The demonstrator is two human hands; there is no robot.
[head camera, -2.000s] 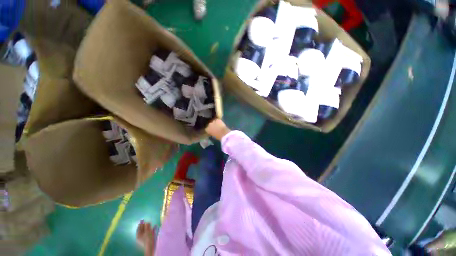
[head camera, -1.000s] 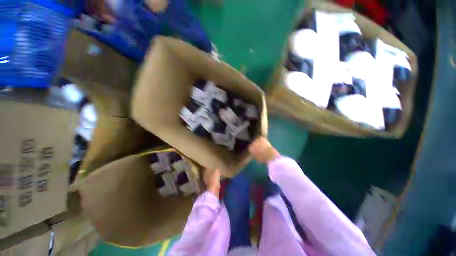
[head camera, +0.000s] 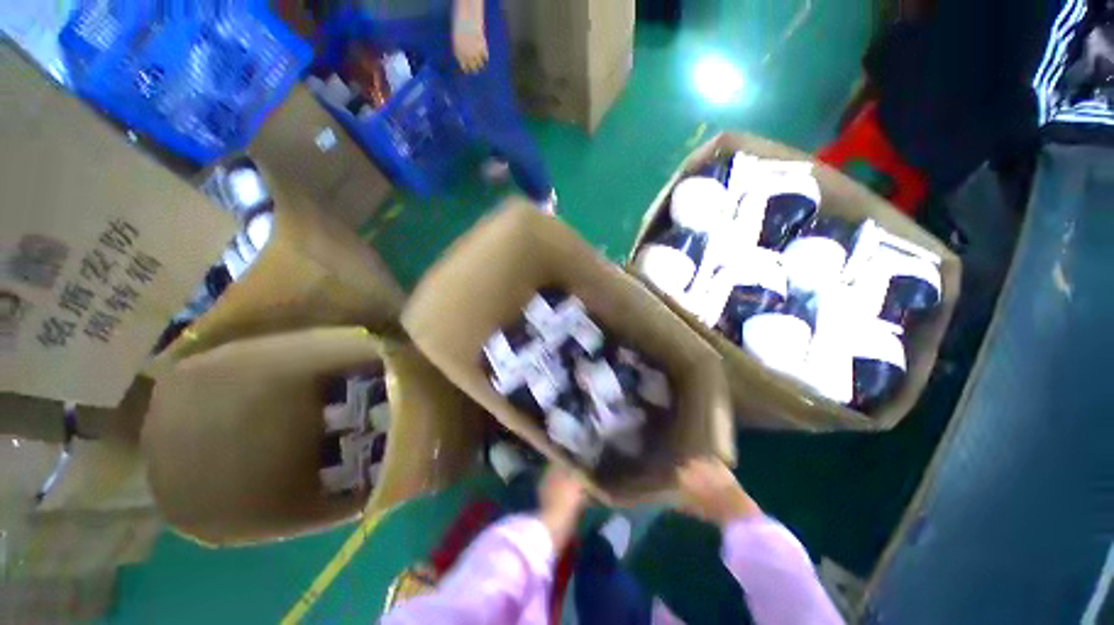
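An open-topped brown carton [head camera: 489, 281] stands in front of me, tilted in the picture. White-and-black camera units [head camera: 564, 372] lie packed low inside it. My left hand [head camera: 563, 498] is on the carton's near edge at its left corner, blurred. My right hand [head camera: 712, 491] holds the near edge at its right corner. The fingers of both hands are partly hidden or blurred at the rim.
A full carton of white-and-black cameras [head camera: 800, 275] stands to the right, beside a dark-green bench [head camera: 1026, 366]. Another open carton [head camera: 232, 427] stands left. Blue crates [head camera: 196, 73], a printed carton [head camera: 86, 244], a red stool [head camera: 880, 159] and a person's hand [head camera: 469, 43] also show.
My left hand has come onto the carton beside my right hand. The held carton now sits nearer the full carton and farther from the left one. The view has also shifted.
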